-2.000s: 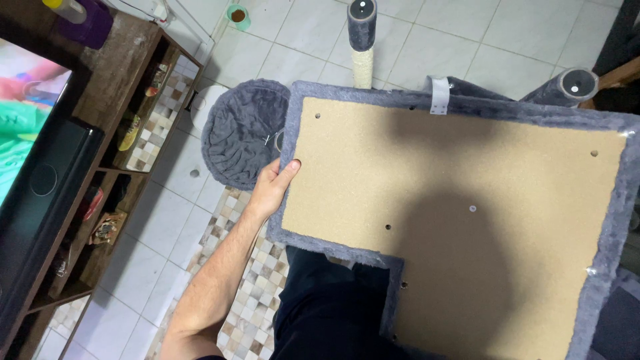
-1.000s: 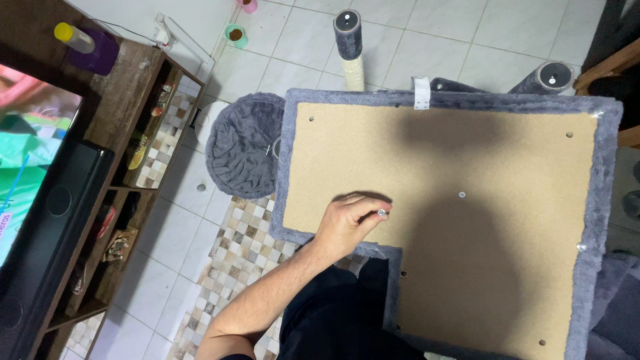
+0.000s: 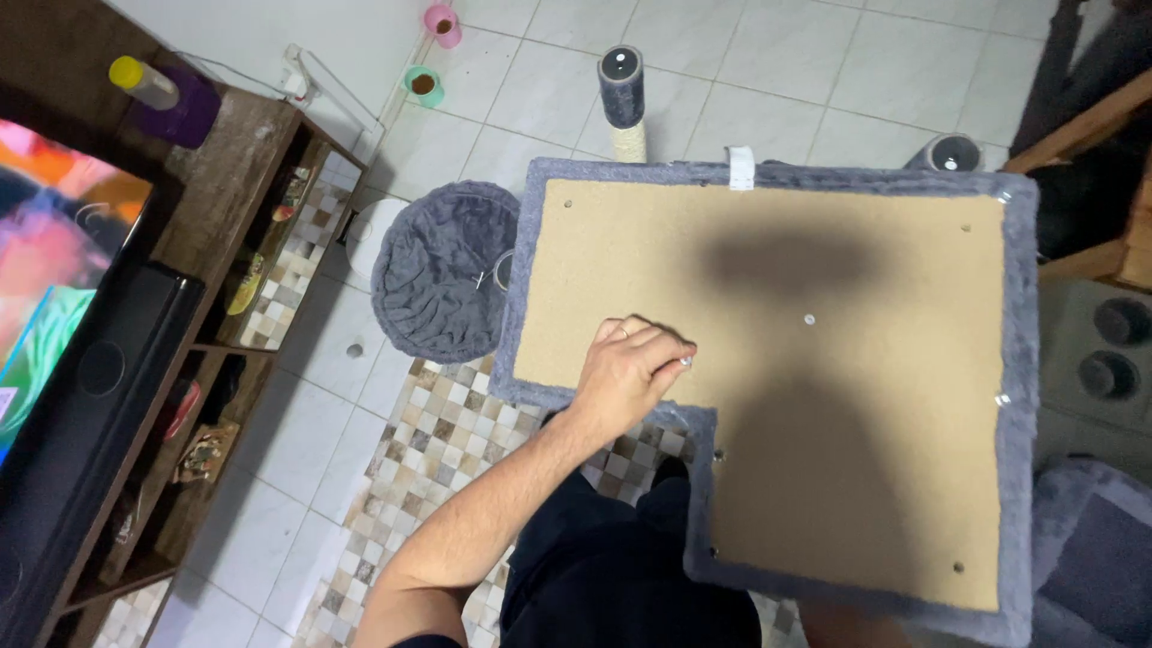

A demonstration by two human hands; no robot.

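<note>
A flat cutout board with a bare fiberboard face [image 3: 621, 261] and a grey plush border spreads across the view, with holes near its edges. My left hand [image 3: 634, 364] rests over its left part, thumb and fingertips pinching a small shiny metal piece [image 3: 686, 362], probably a screw or bolt, at the board's surface. Another round metal fastener [image 3: 809, 319] sits in the board to the right. A white tag [image 3: 741, 168] hangs over the far border. Part of my right arm shows blurred at the board's lower edge; my right hand is hidden.
Beyond the board stands a post with plush and rope wrap [image 3: 623, 99], with another plush post [image 3: 954, 155] at right. A round grey plush bed [image 3: 445, 270] lies at left, near a wooden TV cabinet [image 3: 234, 171]. Pink [image 3: 443, 25] and green cups [image 3: 424, 85] stand by the wall.
My left hand has left the board's left edge, which it held two seconds ago, and moved right over the bare face. It now pinches a small metal piece.
</note>
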